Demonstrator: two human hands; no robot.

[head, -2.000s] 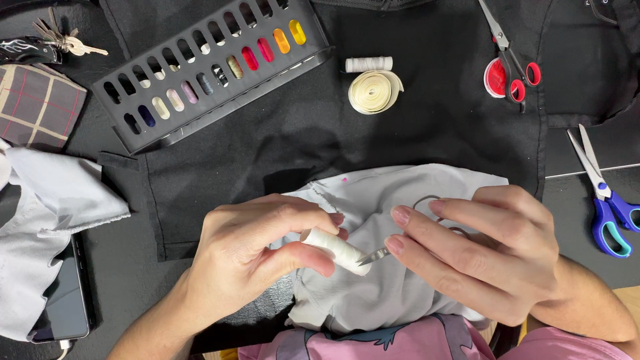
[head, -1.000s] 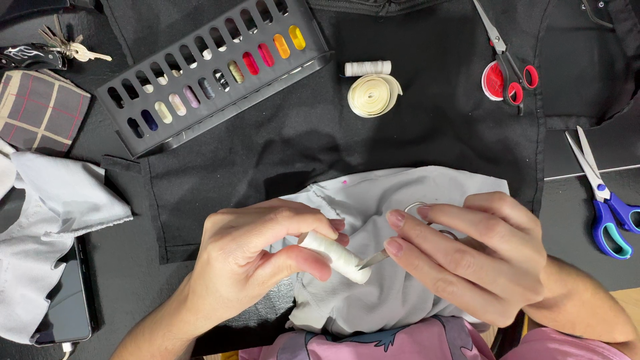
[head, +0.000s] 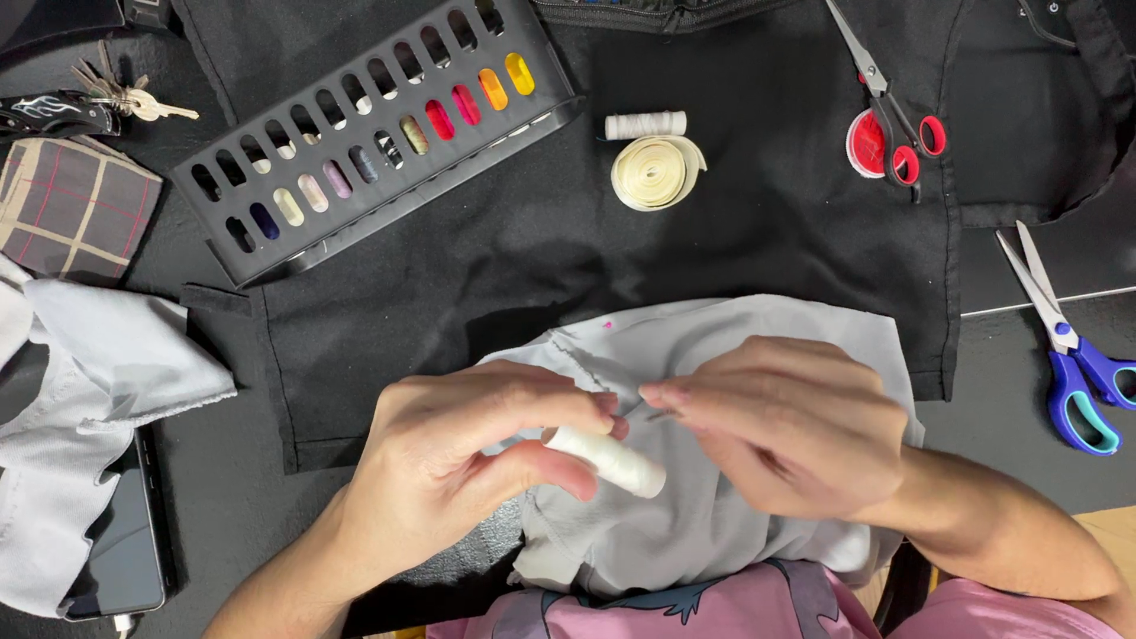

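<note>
My left hand (head: pixel 479 444) holds a spool of white thread (head: pixel 612 461) between thumb and fingers, its free end tilted down to the right. Just right of it, my right hand (head: pixel 790 426) has its thumb and fingertips pinched together, with a blurred metal tip (head: pixel 658 415) showing at them; the rest of that tool is hidden by the hand. Beneath both hands lies light grey fabric (head: pixel 754 550) with a seam and a pink-headed pin (head: pixel 608 325) near its upper edge.
Black cloth (head: pixel 426 355) carries a black thread-spool case (head: pixel 355 213), a white spool (head: pixel 645 125), rolled cream tape (head: pixel 655 173) and red-handled scissors (head: pixel 892 124) over a red round case (head: pixel 865 145). Blue-handled scissors (head: pixel 1069 355) lie right; grey fabric (head: pixel 115 355), a phone (head: pixel 120 541) and keys (head: pixel 142 102) lie left.
My right hand has turned and its fingers have closed in. The small metal tool's tip, earlier against the spool's end, is now away from it, and its ring handles no longer show.
</note>
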